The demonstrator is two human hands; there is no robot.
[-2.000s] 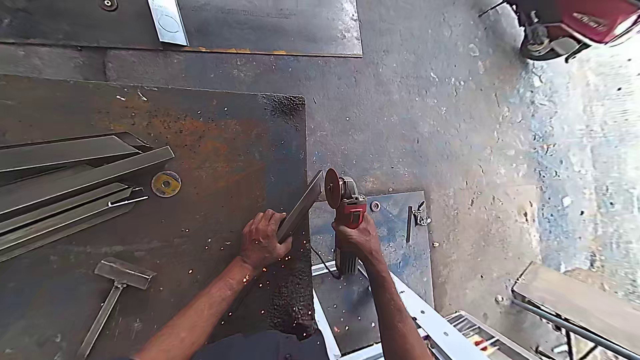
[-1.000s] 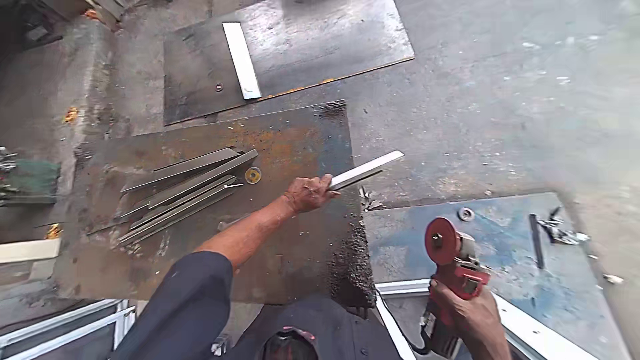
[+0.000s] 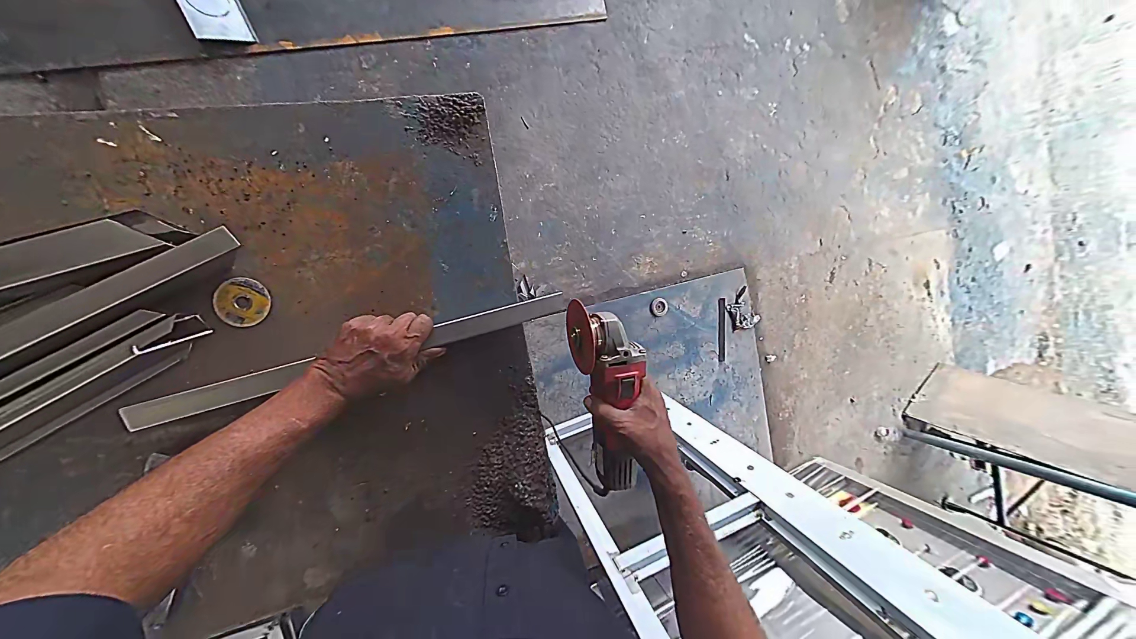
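Observation:
My left hand (image 3: 377, 353) grips a long metal angle bar (image 3: 497, 321) that lies across the steel table (image 3: 355, 515), its far end jutting past the table's right edge. My right hand (image 3: 635, 422) holds a red angle grinder (image 3: 619, 377) upright beyond that edge. The grinder's reddish disc (image 3: 581, 337) stands close to the bar's end; whether they touch is hard to tell. To the left of my left hand a yellow-centred abrasive disc (image 3: 241, 302) rests flat on the table, beside a pile of several metal angle pieces (image 3: 115, 288).
A white metal frame (image 3: 799, 510) stands at the lower right, near a lower blue-grey sheet (image 3: 683, 333) with a small round part (image 3: 658, 307) on it. Another steel sheet (image 3: 426, 18) lies at the top. A bench (image 3: 1021, 417) with a pipe is at the right.
One second ago the grinder was well away from the bar; now its disc is close to the bar's end. My left hand still holds the bar. The view has shifted considerably.

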